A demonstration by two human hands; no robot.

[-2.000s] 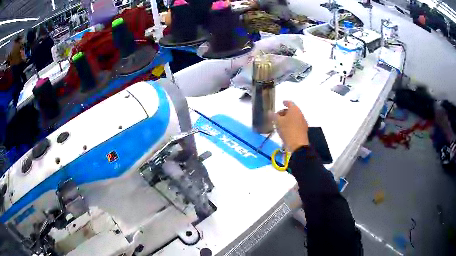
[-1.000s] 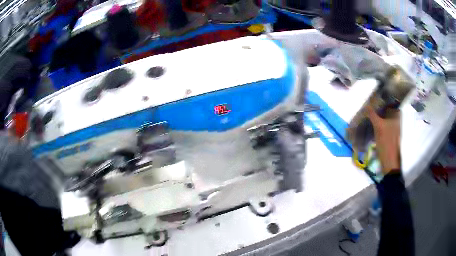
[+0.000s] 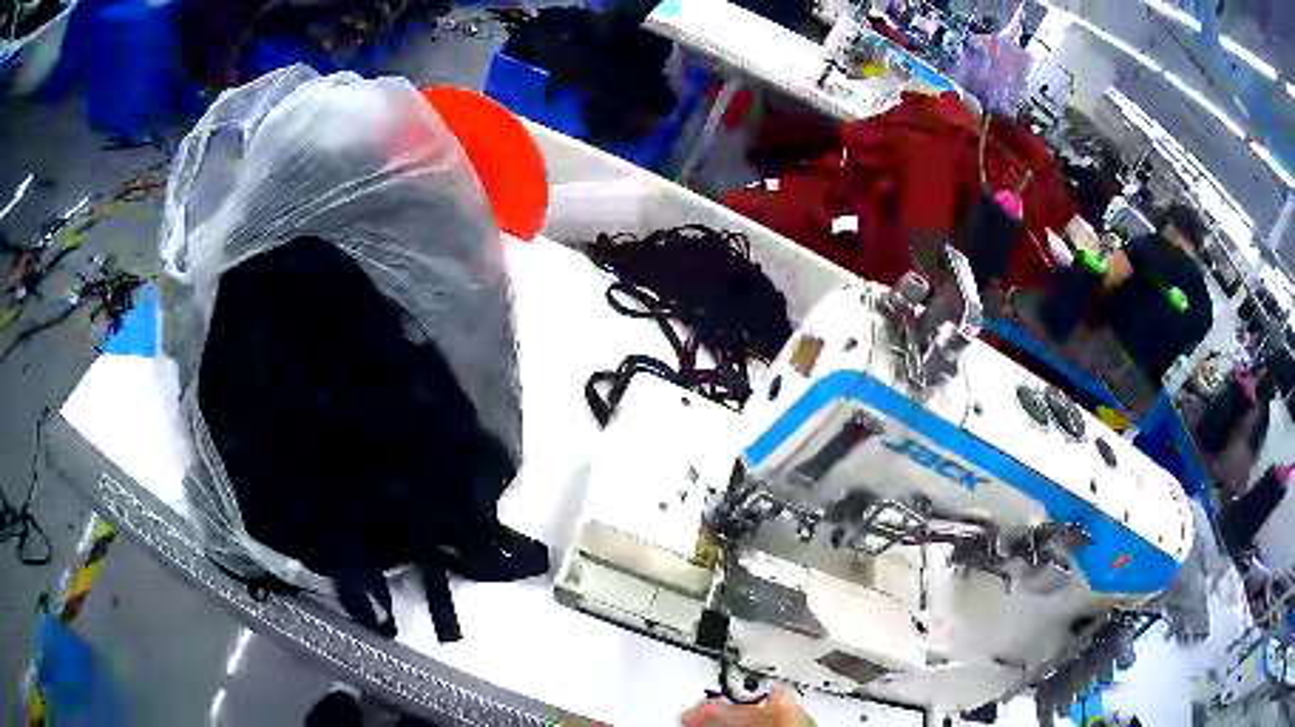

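Observation:
A clear plastic bag (image 3: pixel 476 305) stands open on the table left of the machine. A bundle of black pieces (image 3: pixel 334 398) lies in it, with a few strap ends hanging out towards the front edge. The white coverstitch machine (image 3: pixel 980 490) with its blue band is at the right. A small part of a hand (image 3: pixel 749 710) shows at the bottom edge below the machine, cut off by the frame; which hand it is and what it holds cannot be told.
A tangled black cord (image 3: pixel 696 305) lies behind the bag and machine. An orange-red disc (image 3: pixel 497 164) stands behind the bag. The table's curved front edge (image 3: pixel 298 632) carries a ruler strip. Dark red fabric (image 3: pixel 909 192) and a person in dark clothes (image 3: pixel 1165 291) are beyond.
The view has swung left, bringing the bag and cord into view. The right hand, earlier reaching to and holding the brown-grey bundle, and the yellow-handled snips no longer show there.

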